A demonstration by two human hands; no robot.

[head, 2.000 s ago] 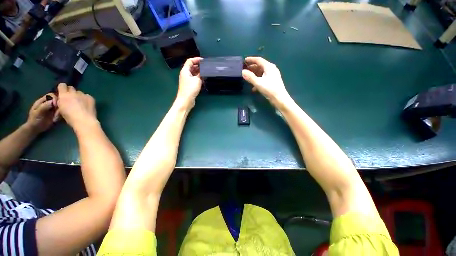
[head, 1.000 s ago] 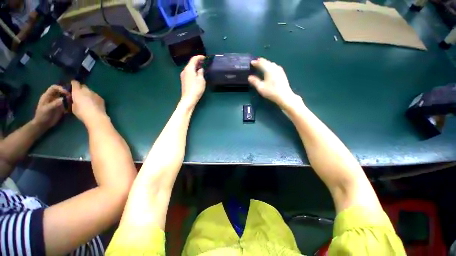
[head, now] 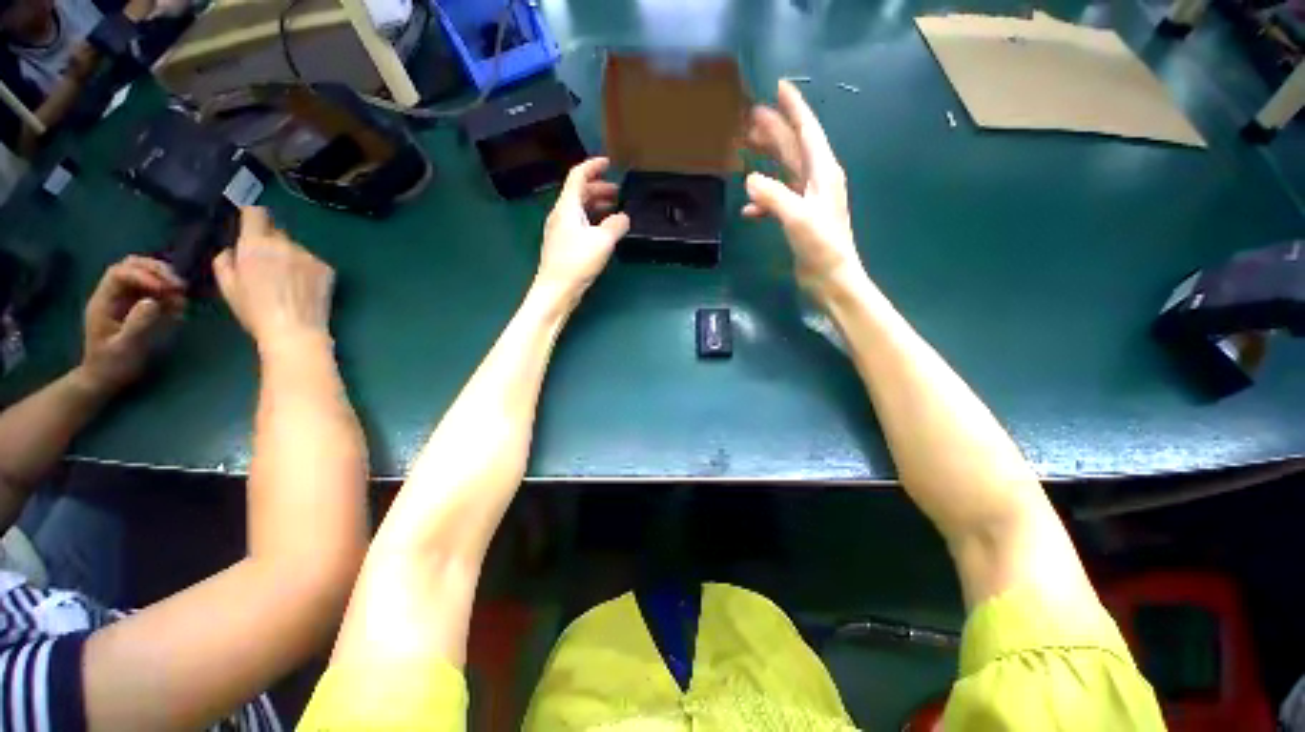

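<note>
A black retail box (head: pixel 670 236) stands open on the green worktable in front of me. Its lid (head: pixel 676 115) is raised and shows a brown inner face, a little blurred. Inside is a dark insert (head: pixel 674 208) with a small recess; details are unclear. My left hand (head: pixel 584 236) is at the box's left side, its fingertips at the box's left edge. My right hand (head: pixel 802 186) is to the right of the lid with fingers apart, holding nothing. A small black device (head: pixel 713 333) with a pale mark lies on the table in front of the box.
Another open black box (head: pixel 527 140) and a blue bin (head: pixel 494 40) stand at upper left. More black boxes (head: pixel 186 157) stand by a neighbour's hands (head: pixel 272 279). A cardboard sheet (head: pixel 1056 75) lies upper right. A black box (head: pixel 1242 308) is tilted at far right.
The box was closed and held between both hands; now its lid is up, showing brown. My right hand has come off the box and moved up and right.
</note>
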